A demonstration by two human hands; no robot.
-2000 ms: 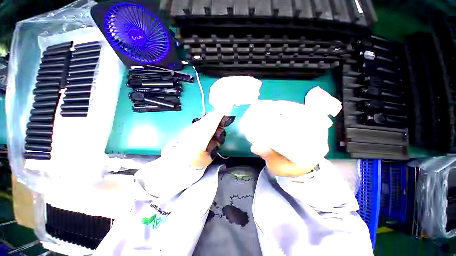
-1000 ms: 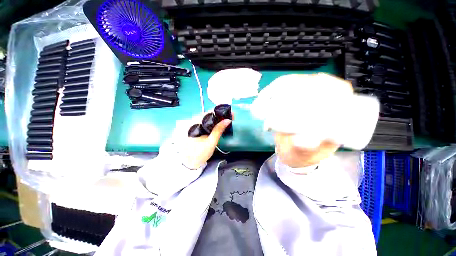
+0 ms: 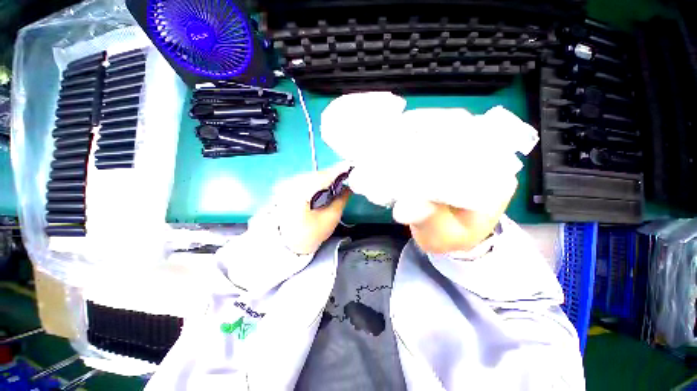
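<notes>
My left hand (image 3: 312, 218) is at the centre, over the mat's front edge, closed around black tube housings (image 3: 330, 190) whose ends show between the fingers. My right hand (image 3: 447, 221) is just right of it and holds a crumpled white wiping cloth (image 3: 451, 156), which covers its fingers and meets the left hand's tubes. The cloth is overexposed, so the fingertips and the far ends of the tubes are hidden. Another white cloth (image 3: 359, 121) lies on the green mat behind the hands and partly merges with the held cloth.
Left: a plastic-lined box (image 3: 145, 195) with two columns of black tubes; a lower box with black tubes (image 3: 134, 334). Behind: a fan (image 3: 202, 38), piled black pieces (image 3: 233, 122), a white cord (image 3: 307, 114) and slotted trays (image 3: 413, 57). Right: a tray of black pieces (image 3: 594, 197), a blue crate (image 3: 578, 275).
The right hand with the cloth has come back left from its outward position to the left hand. The left hand has turned, so the tube ends show less. The view has shifted slightly.
</notes>
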